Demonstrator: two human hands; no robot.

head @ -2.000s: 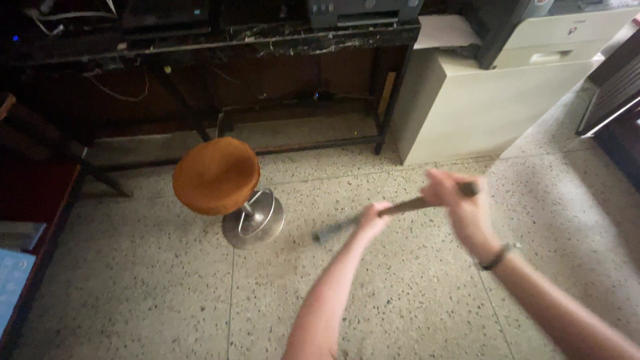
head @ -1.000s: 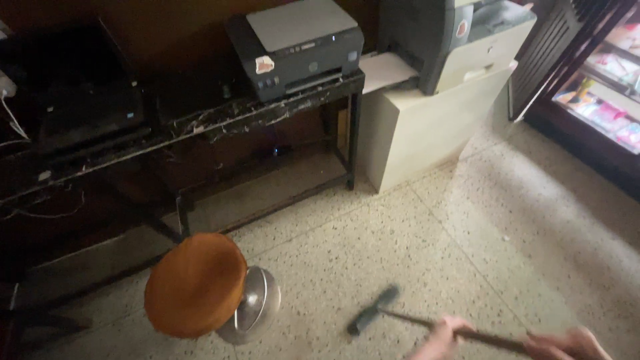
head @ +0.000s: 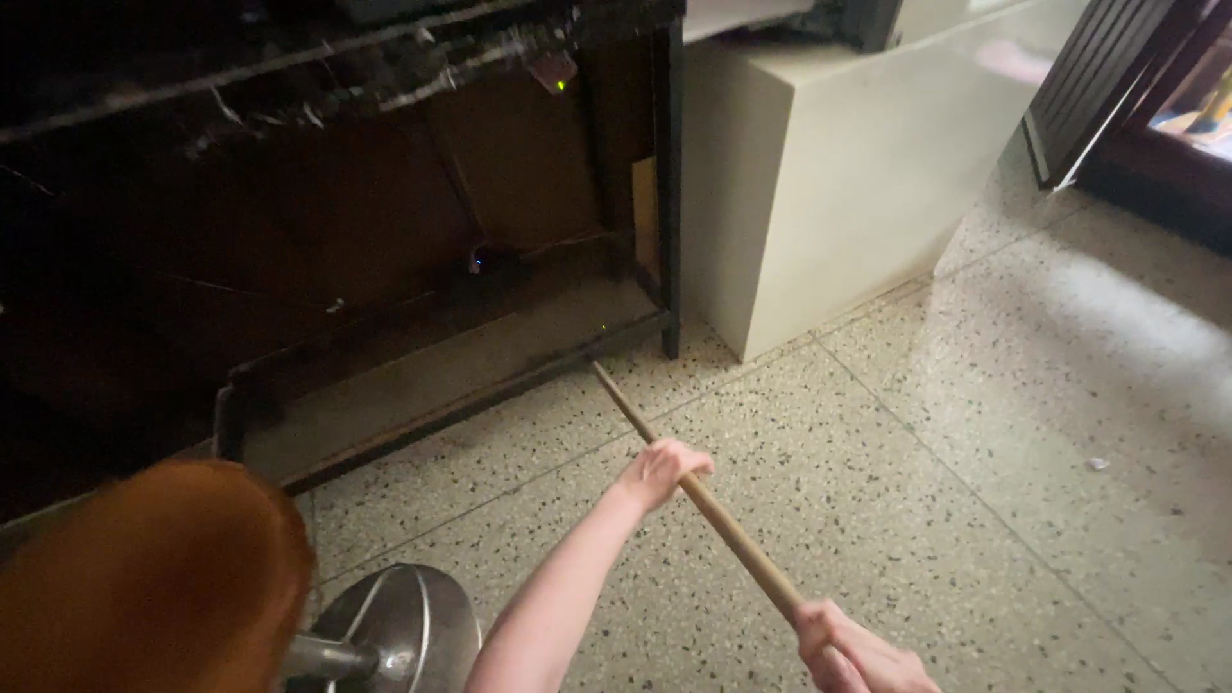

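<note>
A long wooden handle (head: 736,539) slants across the lower middle of the view. My left hand (head: 664,472) grips it partway along. Nearer to me, at the lower right, my right hand (head: 852,647) is closed around the same handle. The far end of the handle reaches the lower front rail of the black table frame, and the head of the tool is hidden under the table. Speckled floor tiles (head: 924,558) lie beneath both hands.
A stool with an orange-brown seat (head: 164,577) and a round metal base (head: 414,616) stands at the lower left. The dark table (head: 671,192) spans the upper left. Beside it is a pale cabinet (head: 857,202). A small white scrap (head: 1097,464) lies on the floor at right.
The tool's head, seen on the open floor right of the stool before, has moved under the table and out of sight. Both hands still hold the handle. The view has shifted.
</note>
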